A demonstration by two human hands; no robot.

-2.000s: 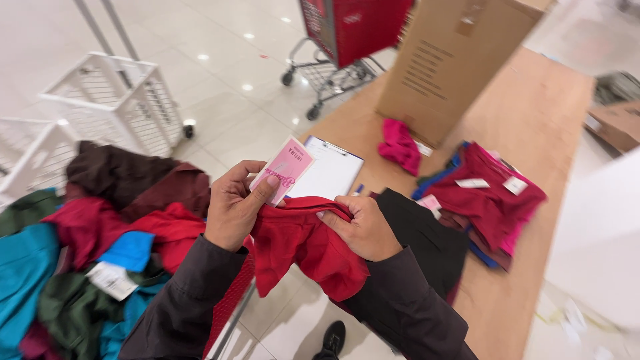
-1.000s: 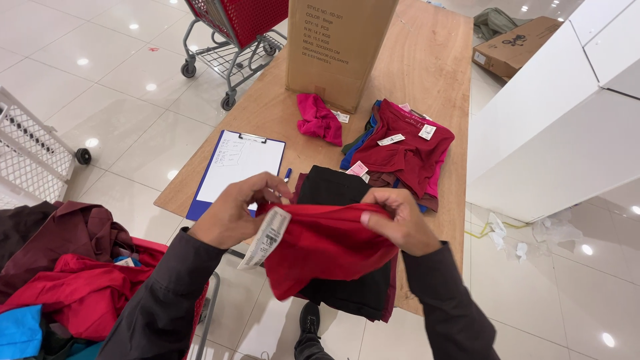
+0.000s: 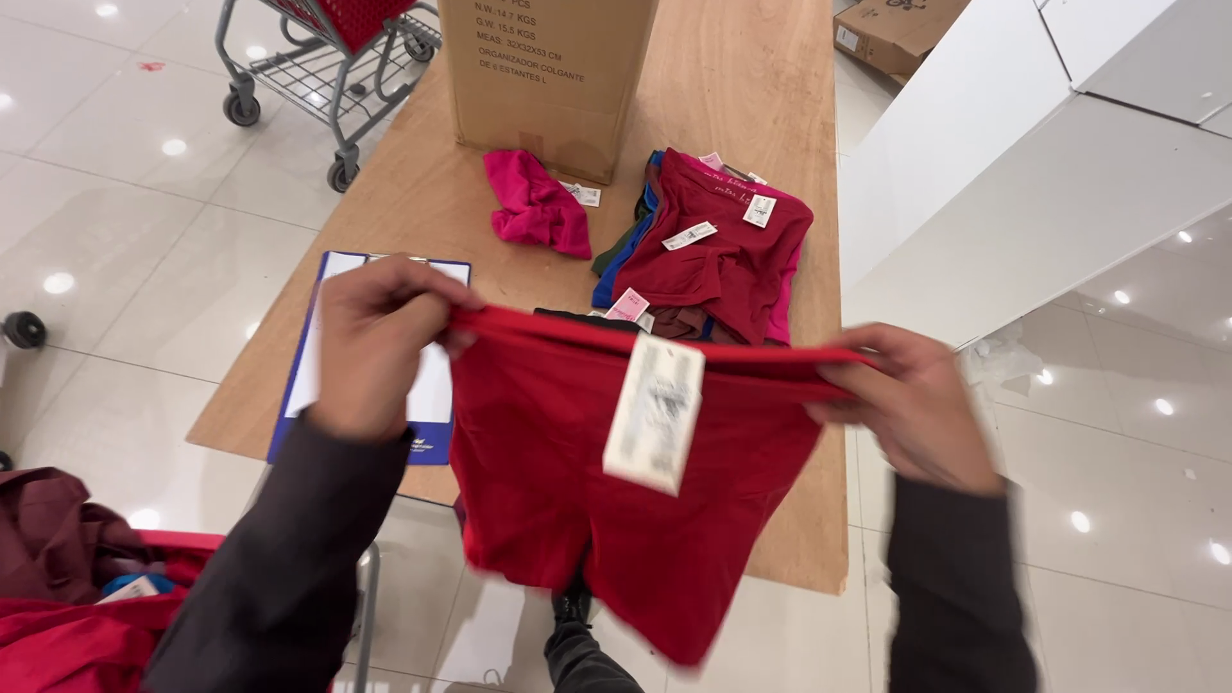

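A pair of red stretch shorts (image 3: 539, 423) hangs spread out by its waistband between my two hands. My left hand (image 3: 380, 337) pinches one end of the waistband, over the blue clipboard with white paper (image 3: 433, 385). At the other end, my right hand (image 3: 900, 399) grips the band near the table's right edge. A white tag (image 3: 656, 414) hangs on the front of the shorts. Behind them lies a stack of dark red, blue and pink garments (image 3: 717, 241) with tags, and black fabric partly hidden by the shorts. A crumpled magenta garment (image 3: 537, 207) lies left of that stack.
A tall cardboard box (image 3: 549, 87) stands on the wooden table (image 3: 741, 77). Beyond the table's left side is a red shopping cart (image 3: 337, 24). Clothes (image 3: 58, 539) fill a cart at lower left. White cabinets (image 3: 1001, 164) stand on the right, with another carton (image 3: 895, 34) behind.
My hands have moved apart, and the red garment, bunched up before, is now stretched open along its waistband. Its tag now hangs in the middle. The view has turned toward the table.
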